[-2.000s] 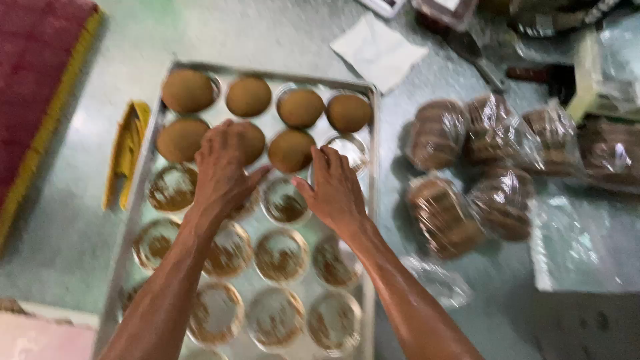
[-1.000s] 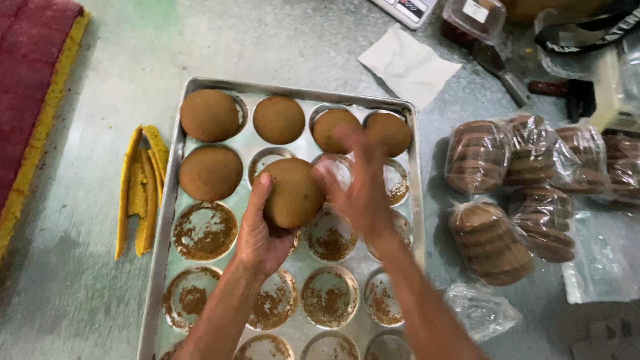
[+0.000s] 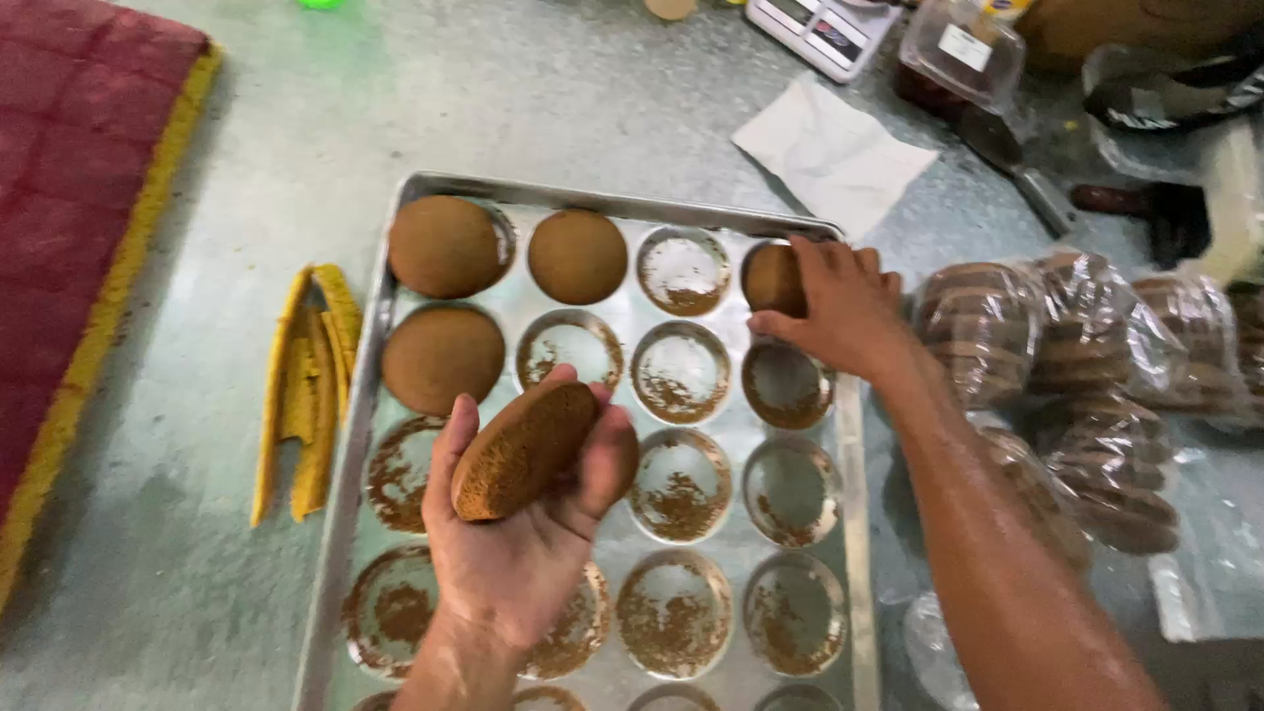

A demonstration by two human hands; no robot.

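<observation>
My left hand (image 3: pixel 528 523) is palm up over the metal baking tray (image 3: pixel 861 553), fingers closed around a round brown cake (image 3: pixel 523 449) tilted on edge; something brown, perhaps a second cake, shows behind its fingers. At the tray's back right corner, the thumb and fingers of my right hand (image 3: pixel 834 306) are around another cake (image 3: pixel 773 280) in its cup. Three more cakes sit in the back left cups, one of them at the corner (image 3: pixel 444 247). The other visible cups, such as one near the middle (image 3: pixel 681 373), hold only brown crumbs.
Left of the tray lie yellow cake strips (image 3: pixel 311 395) and a red slab with a yellow edge (image 3: pixel 89 197). Plastic-wrapped stacks of brown cakes (image 3: pixel 978 331) stand to the right. Behind are a white paper (image 3: pixel 834 148), a kitchen scale (image 3: pixel 825 30), a lidded plastic container (image 3: pixel 958 54) and a spatula (image 3: pixel 1017 168).
My right hand has moved away from my left hand to the cake in the back right corner. The cake beside that corner has left its cup. The cake in my left hand is now tilted on edge.
</observation>
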